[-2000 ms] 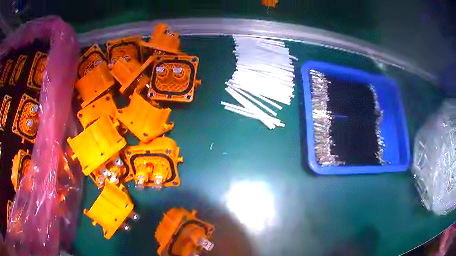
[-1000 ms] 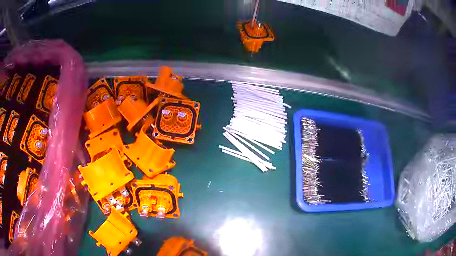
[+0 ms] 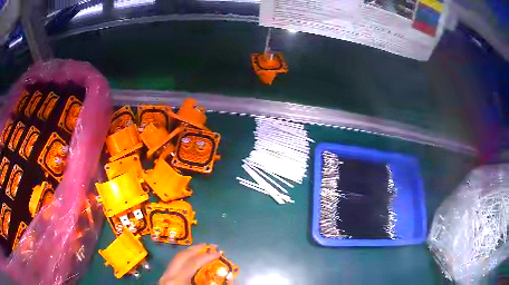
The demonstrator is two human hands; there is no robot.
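My left hand point(image 3: 183, 266) is at the bottom edge, partly cut off, with its fingers on an orange connector housing point(image 3: 215, 273). The housing is also cut off by the edge, and bright metal shows on it. My right hand is not in view. A loose pile of orange housings point(image 3: 169, 183) lies left of centre, just beyond my left hand. White sleeves point(image 3: 279, 150) lie fanned at the centre, a few of them loose below. A blue tray point(image 3: 421, 195) on the right holds a bundle of black wires point(image 3: 363, 200) with silvery ends.
A pink bag point(image 3: 92, 128) around a dark foam tray of housings stands at the left. A clear bag point(image 3: 474, 222) lies far right. A pale rail point(image 3: 234, 107) crosses the mat. Beyond it are a single orange housing point(image 3: 269, 67) on a cord and a printed sheet point(image 3: 346, 25).
My left hand has come into view at the bottom and onto the housing there. The camera view has tilted up, so the bench things sit lower and more of the far side shows.
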